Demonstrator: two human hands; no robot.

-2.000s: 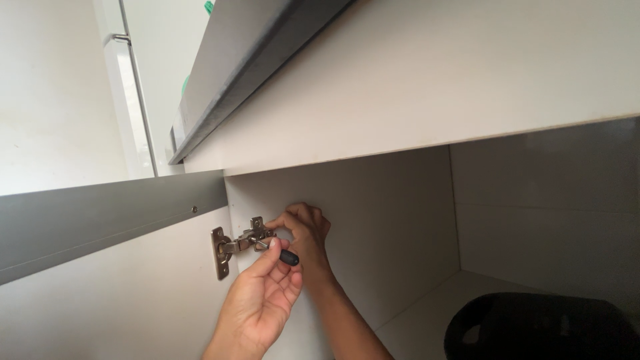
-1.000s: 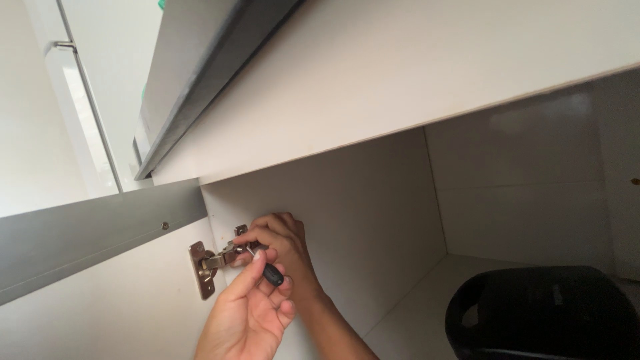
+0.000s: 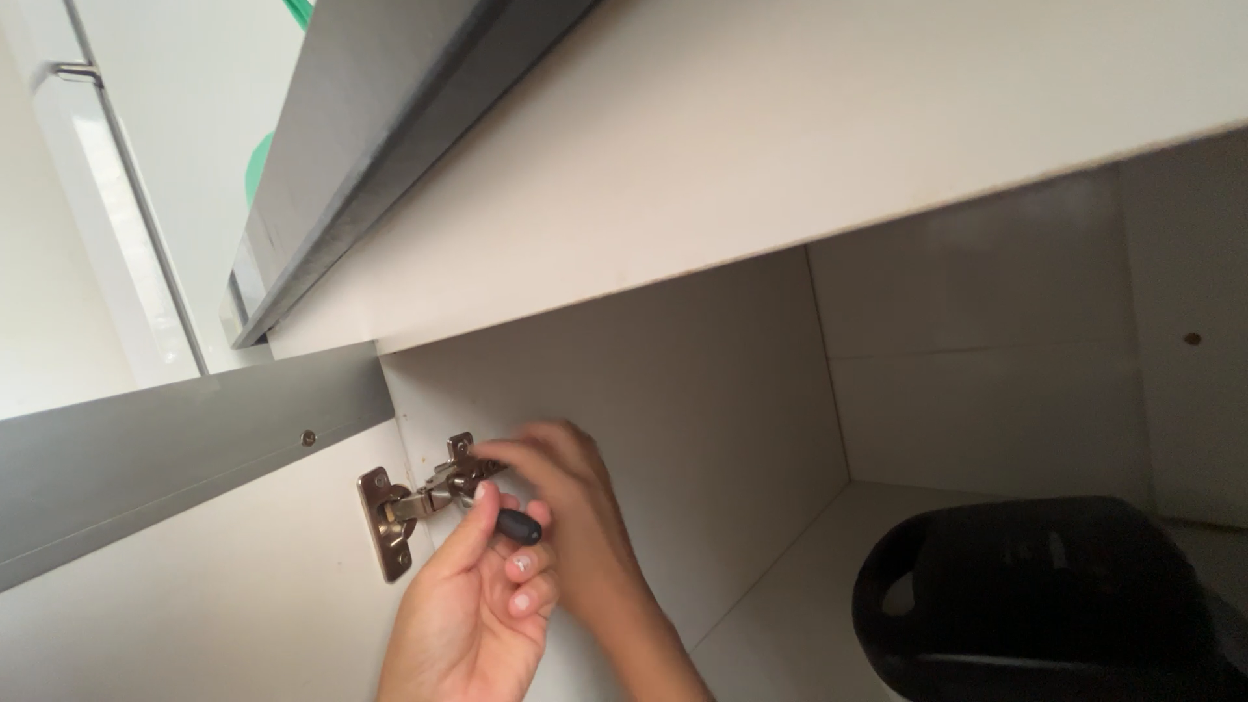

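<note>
A metal concealed cabinet hinge point(image 3: 387, 525) joins the open white door point(image 3: 214, 604) to the cabinet's side wall point(image 3: 673, 390). My left hand point(image 3: 487, 595) pinches a small screwdriver with a black handle point(image 3: 519, 526) between thumb and fingers, its shaft directed at the hinge arm. The tip is hidden. Behind it, my right hand point(image 3: 565, 487) is slightly blurred, with its fingers bent at the far end of the hinge's mounting plate point(image 3: 460, 448). Whether those fingers touch the plate or hold anything cannot be told.
A black container with a handle opening point(image 3: 1033, 595) stands on the cabinet floor at the lower right. Overhead runs a white panel point(image 3: 682, 156) beneath a grey countertop edge point(image 3: 409, 146). A grey strip point(image 3: 195, 448) lines the door's upper edge.
The view has shifted somewhat. Both hands stay at the hinge, the left one still with the screwdriver. The right hand's fingers have changed their pose slightly.
</note>
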